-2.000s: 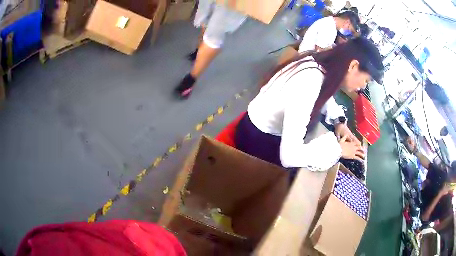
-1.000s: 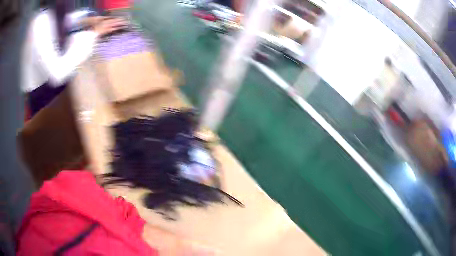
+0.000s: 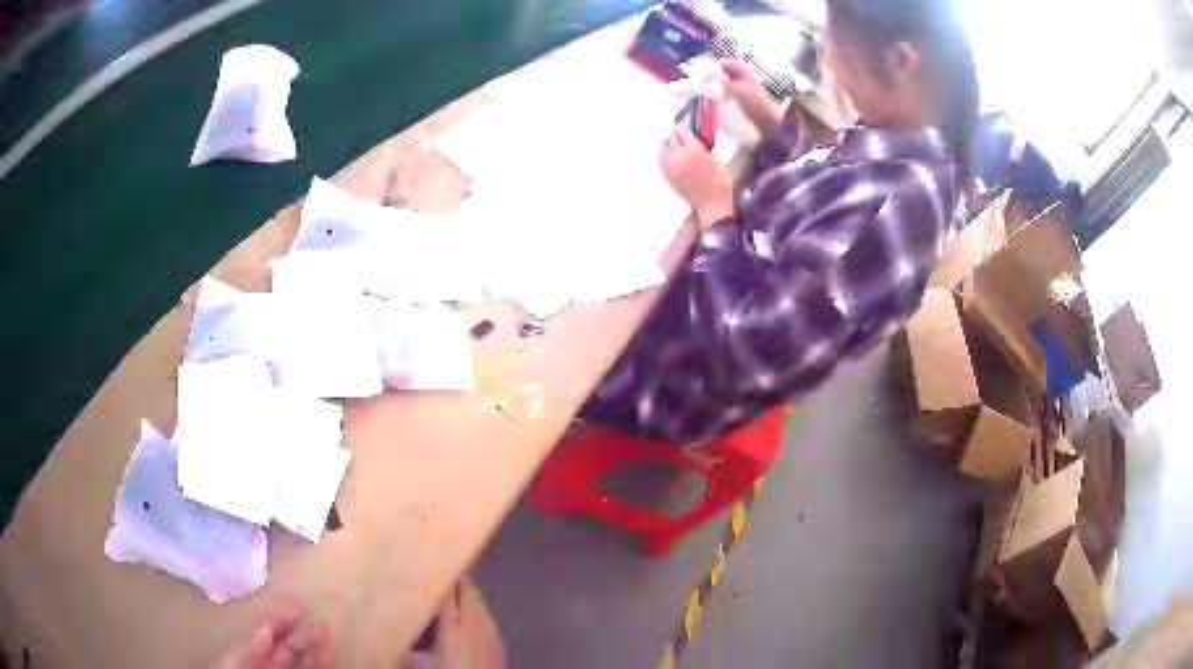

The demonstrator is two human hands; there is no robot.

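White folded sheets (image 3: pixel 242 438) lie in loose overlapping piles on the tan cardboard table cover (image 3: pixel 419 457). A larger white pile (image 3: pixel 563 183) lies further along the table. Two small dark pieces (image 3: pixel 483 328) lie beside the sheets. My left hand (image 3: pixel 285 640) is at the bottom edge, below the nearest sheets, cut off and blurred. My right hand (image 3: pixel 465 635) is at the table's side edge, also cut off, with a dark patch beside it. I cannot tell whether either hand holds anything.
A person in a plaid shirt (image 3: pixel 811 281) sits on a red stool (image 3: pixel 654 484), holding a small red and black item (image 3: pixel 701 120). A dark red box (image 3: pixel 671 42) lies beyond. One white sheet (image 3: pixel 249 107) lies on the green belt (image 3: pixel 92 261). Open cartons (image 3: pixel 1034 281) stand at right.
The view has swung from the co-worker in white and the black heap to the white sheets and the person in plaid. Both my hands now show at the bottom.
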